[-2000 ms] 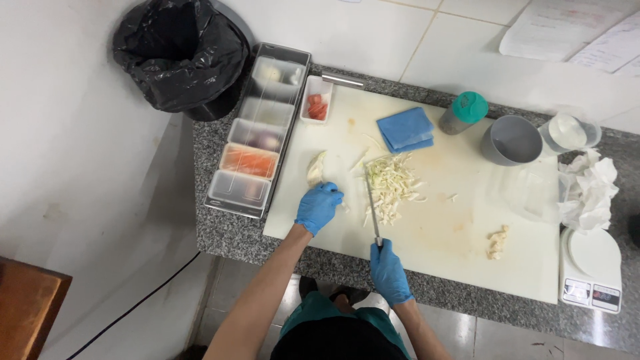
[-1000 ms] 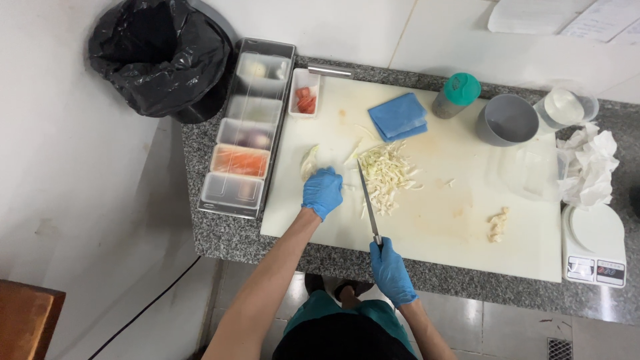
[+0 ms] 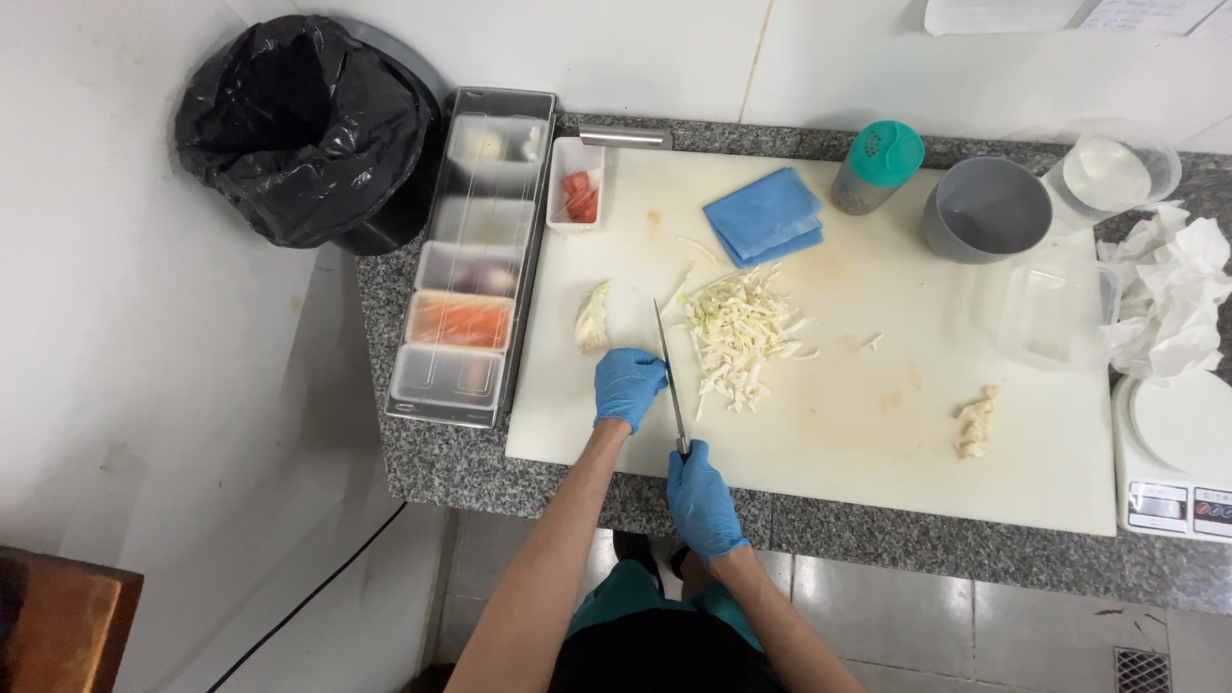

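My right hand point(image 3: 705, 500), in a blue glove, grips the handle of a kitchen knife point(image 3: 671, 373) whose blade points away from me over the white cutting board point(image 3: 847, 462). My left hand point(image 3: 628, 385), also gloved, is closed beside the blade; its fingertips are at the knife, and whether it holds anything is hidden. Just beyond the left hand lies a cabbage wedge point(image 3: 592, 320). Right of the blade is a pile of shredded cabbage point(image 3: 743, 332). A small heap of pale food pieces point(image 3: 976, 423) lies at the board's right.
A lidded condiment tray point(image 3: 460, 322) and a tub of red pieces point(image 3: 579, 197) stand left, near a black-lined bin point(image 3: 308, 135). Behind are a folded blue cloth point(image 3: 765, 217), a green-capped shaker point(image 3: 878, 166) and a grey bowl point(image 3: 988, 210). Crumpled paper point(image 3: 1169, 289) and a kitchen scale point(image 3: 1179, 452) are right.
My left hand has moved nearer to me, away from the cabbage wedge, which now shows more fully. The knife stays in my right hand.
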